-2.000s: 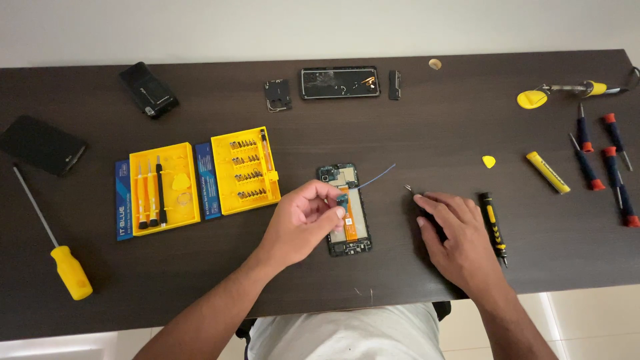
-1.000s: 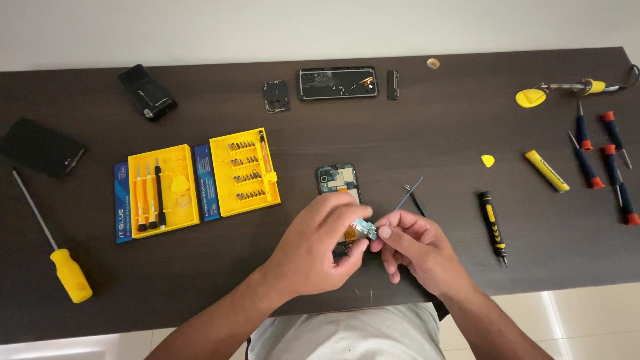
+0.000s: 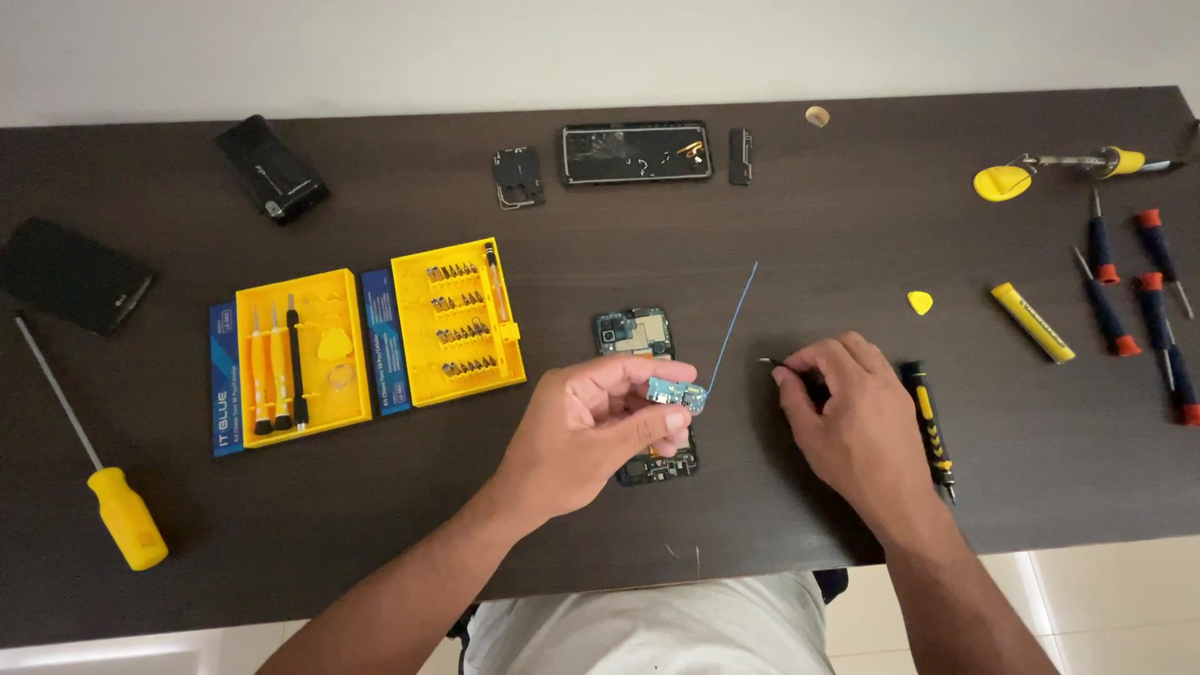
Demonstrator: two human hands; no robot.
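Observation:
My left hand (image 3: 600,436) pinches a small blue-green circuit board (image 3: 677,394) between thumb and fingers, and a thin blue cable (image 3: 733,323) sticks up from the board's right end. Beneath that hand lies an opened smartphone (image 3: 647,330), its camera, metal shields and lower board showing, its middle mostly covered. To the right, my right hand (image 3: 834,403) rests on the table with thumb and fingers around a thin dark tool (image 3: 769,362), of which only the tip shows. A black and yellow precision screwdriver (image 3: 928,427) lies just right of this hand.
A yellow bit case (image 3: 459,394) and driver case (image 3: 361,375) sit left. Behind are a phone back cover (image 3: 637,173), black covers (image 3: 517,178) and a black phone (image 3: 272,173). A yellow-handled screwdriver (image 3: 127,516) lies far left; a soldering iron (image 3: 1120,161) and several small screwdrivers (image 3: 1106,314) lie right.
One second ago both hands were together at the board, with the dark tool lying on the table. My right hand has since moved right, away from the board, and closed around the tool.

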